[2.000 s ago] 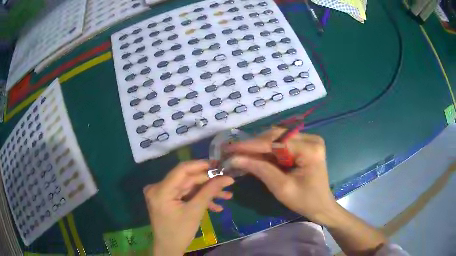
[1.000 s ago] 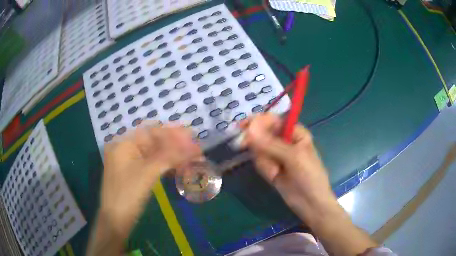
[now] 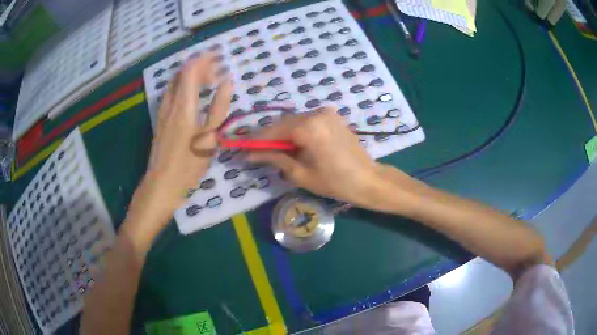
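Observation:
The white component board (image 3: 386, 145) lies in front of me with rows of dark paired elements. My left hand (image 3: 190, 111) is blurred over the board's left part, fingers raised; whether it holds an element cannot be made out. My right hand (image 3: 314, 147) is over the board's middle and holds the red test probe (image 3: 258, 143), which points left toward my left palm. The probe's thin lead loops above it. The round metal test fixture (image 3: 302, 222) lies on the mat below the board, its brass centre with the cross-shaped slot uncovered.
A smaller component board (image 3: 62, 229) lies at the left and other boards (image 3: 72, 65) at the rear left. A dark cable (image 3: 520, 98) curves across the right side. Pens (image 3: 404, 31) and note papers (image 3: 445, 14) lie at the upper right. A green label (image 3: 180, 325) is at the front.
Both hands have moved forward from the fixture to over the main board. The red probe has turned from upright to nearly level. The fixture is now fully uncovered.

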